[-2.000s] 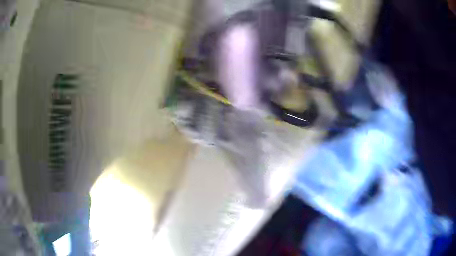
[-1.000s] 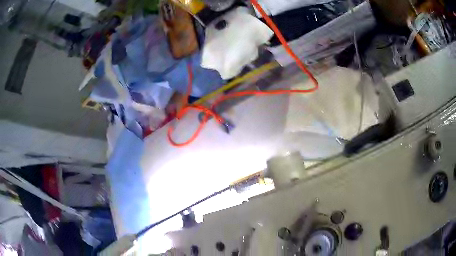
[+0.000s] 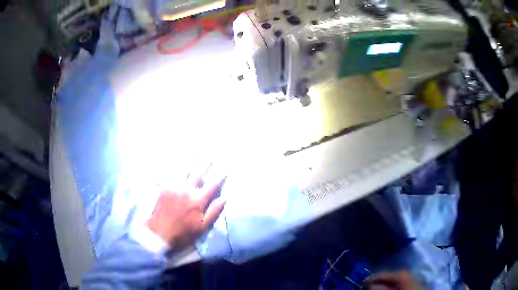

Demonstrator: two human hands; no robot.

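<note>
My left hand (image 3: 184, 218), in a light blue sleeve with a white cuff, lies palm down with fingers apart on light blue fabric (image 3: 250, 232) at the table's front edge. Glare washes out the fabric beyond the fingers. More light blue fabric (image 3: 88, 119) runs along the table's left side. My right hand (image 3: 392, 280) is low at the bottom edge, below the table front, partly cut off and blurred; whether it holds anything cannot be told. The sewing machine head (image 3: 318, 51) stands beyond the hands, its needle area in strong glare.
A green control panel (image 3: 377, 52) with a lit display is on the machine. A printed scale (image 3: 324, 191) lies near the front edge. An orange-red cord (image 3: 187, 38) lies at the back. Light blue pieces (image 3: 429, 218) and dark cloth (image 3: 483, 192) are at the right, beyond the table edge.
The view has swung from the machine's back and cord to its front and the table's front edge. Both hands are now in view.
</note>
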